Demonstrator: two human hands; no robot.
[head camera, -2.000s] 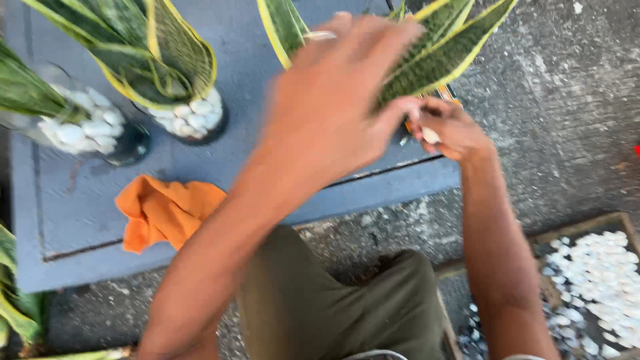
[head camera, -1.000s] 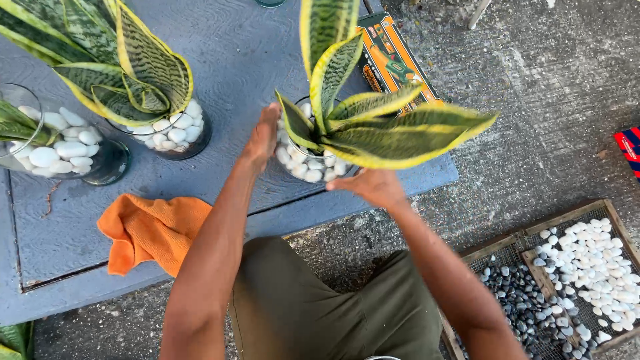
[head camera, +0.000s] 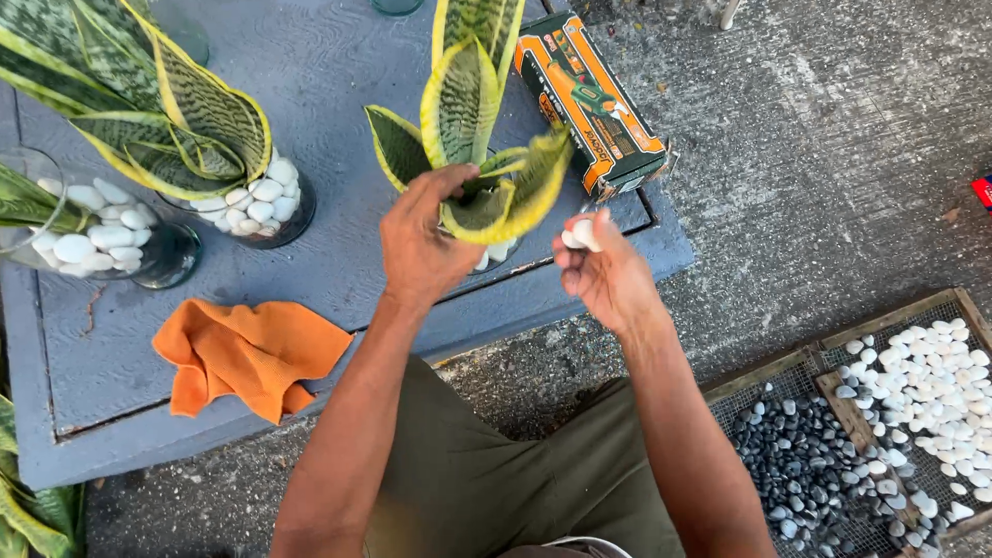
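A snake plant with yellow-edged leaves (head camera: 463, 101) stands in a clear glass pot (head camera: 504, 252) of white pebbles, mostly hidden by leaves and fingers. At the base of the leaves is my left hand (head camera: 430, 232), fingers curled against the plant; whether it grips a leaf or the rim is hidden. Right of the pot, my right hand (head camera: 608, 271) holds white pebbles (head camera: 581, 235) between thumb and fingers. Two more snake plants in glass vessels with white stones (head camera: 260, 203) (head camera: 101, 236) stand at the left of the blue-grey table (head camera: 310, 101).
An orange cloth (head camera: 249, 353) lies at the table's near edge. A printed tool box (head camera: 593, 105) sits at the right edge. On the concrete floor at lower right, wood-framed mesh trays (head camera: 860, 333) hold black pebbles (head camera: 798, 457) and white pebbles (head camera: 942, 387). Leaves show at lower left.
One second ago both hands were at the sides of the pot; now my left hand is at the leaf base and my right hand is off the pot, holding white pebbles. The leaves have shifted.
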